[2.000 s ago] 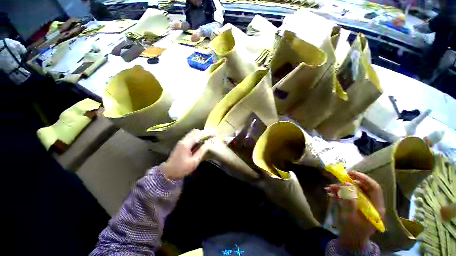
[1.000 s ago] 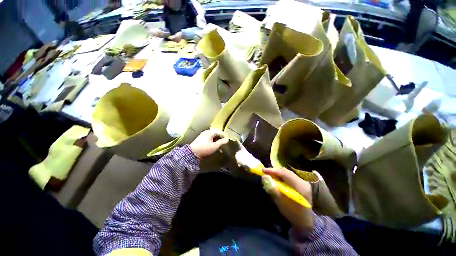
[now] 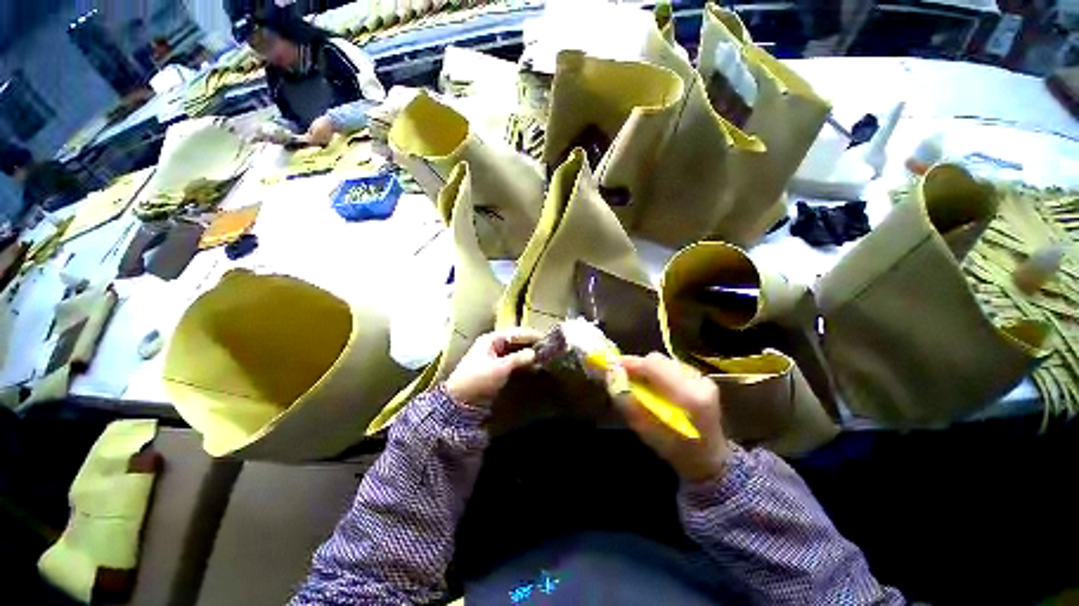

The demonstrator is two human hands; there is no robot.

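My right hand (image 3: 680, 408) holds a glue brush by its yellow handle (image 3: 657, 400). The whitish brush head (image 3: 582, 339) touches or nearly touches a small dark brown tab (image 3: 551, 347) at my left fingertips. My left hand (image 3: 486, 366) pinches the tab at the near edge of a tan bag body (image 3: 603, 249), which stands with its narrow yellow opening upward. A dark brown panel (image 3: 620, 310) lies on that body, just behind the brush. The exact contact between brush and tab is partly hidden by the fingers.
An open bag body (image 3: 266, 367) stands at left, a curled one (image 3: 722, 290) and another (image 3: 899, 314) at right. More bodies (image 3: 639, 154) stand behind. A blue tray (image 3: 366, 198), black cloth (image 3: 831, 221) and straps (image 3: 1041, 266) lie on the table. Cartons (image 3: 278, 533) are lower left. A person (image 3: 310, 83) sits opposite.
My right hand has brought the brush from the right over to my left fingertips. My left hand stays at the bag edge. The view has shifted, with the right-hand bodies now higher in view.
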